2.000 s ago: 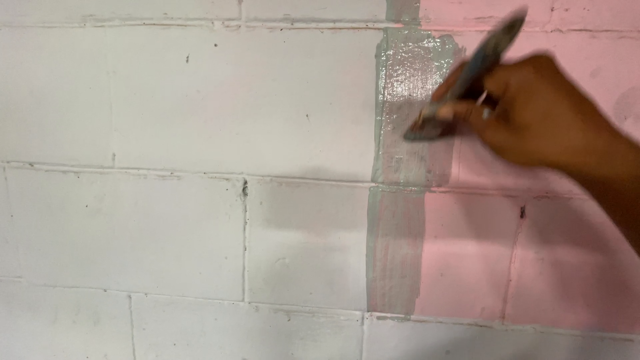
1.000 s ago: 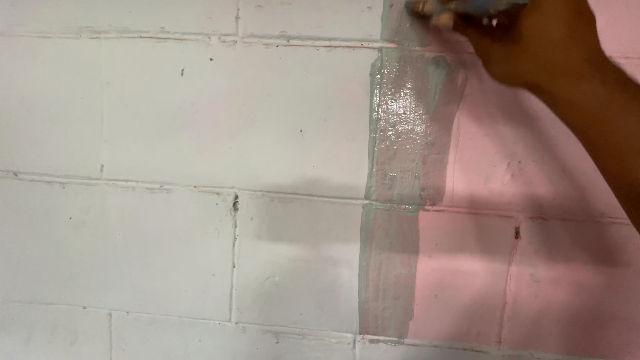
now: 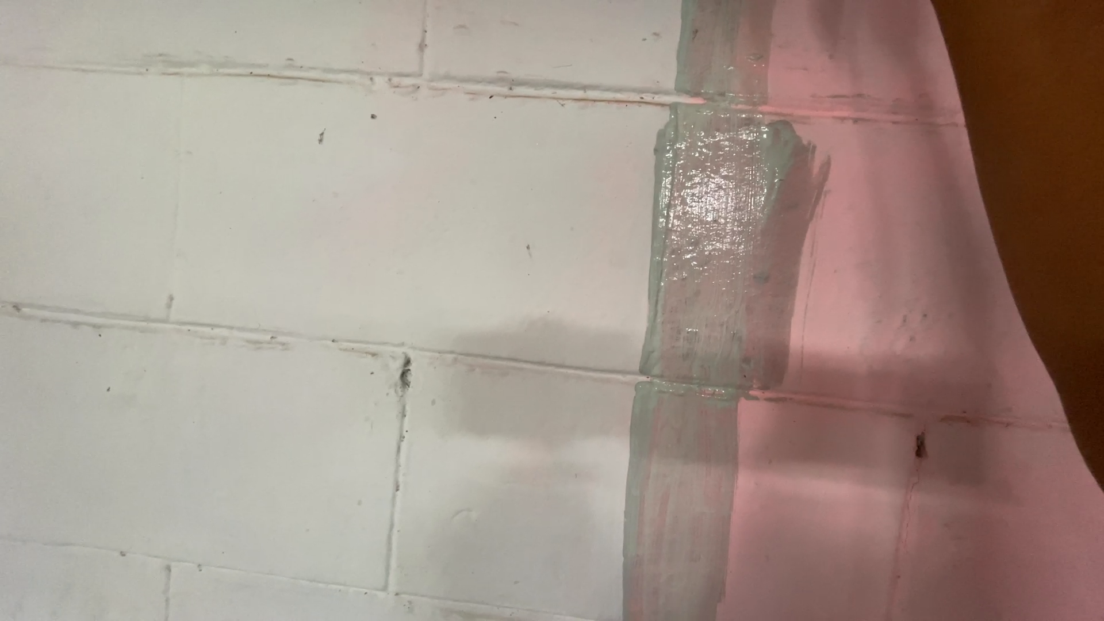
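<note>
A vertical band of wet grey-green paint [image 3: 711,233] runs down a block wall, between a white part [image 3: 414,207] on the left and a pink part [image 3: 880,241] on the right. The band shines most in the middle course, where its right edge is ragged and pink shows through. My right forearm [image 3: 1044,172] crosses the upper right corner, in front of the pink part. My right hand is out of view beyond the top edge, and no brush shows now. My left hand is not in view.
Mortar joints [image 3: 517,358] cross the wall between the painted blocks. A small dark pit [image 3: 920,444] marks the pink part and another [image 3: 404,373] the white part. Soft shadows fall over both colours.
My right hand, with a paintbrush in it, has moved up from the middle course and out of the frame. The grey-green paint at the top of the band now shows uncovered.
</note>
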